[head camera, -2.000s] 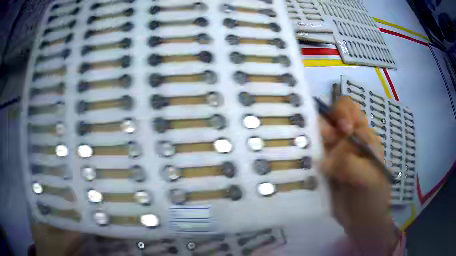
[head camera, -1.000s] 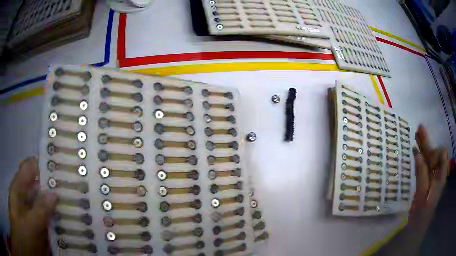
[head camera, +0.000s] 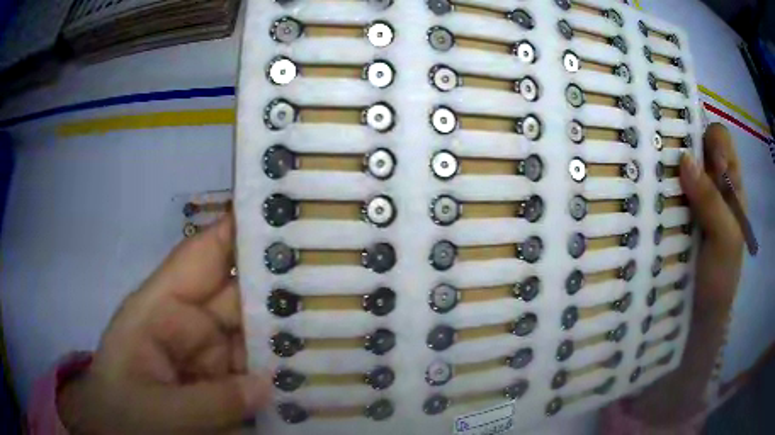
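Note:
A white foam tray (head camera: 410, 229) is held up and tilted close to the camera, covering the middle and right of the view. Metal driver units (head camera: 380, 163) sit at the slot ends, some bright silver, some dark grey. A tray label (head camera: 484, 418) shows at the lower edge. My left hand (head camera: 183, 331) grips the tray's left edge, thumb at the lower left corner. My right hand (head camera: 718, 212) grips the right edge, thumb in front. Slim dark tweezers (head camera: 738, 212) stick out beside the right hand's fingers.
A thick stack of trays with brown edges (head camera: 149, 30) is at the far left. Part of another tray (head camera: 200, 199) lies on the bench behind my left hand. Blue tape (head camera: 127, 104) and yellow tape (head camera: 144, 124) cross the bench at left; red and yellow tape show at far right.
The right hand has a tray in its grip, now lifted close to the camera, and the left hand is on its left edge. The dark strip and loose discs are no longer visible.

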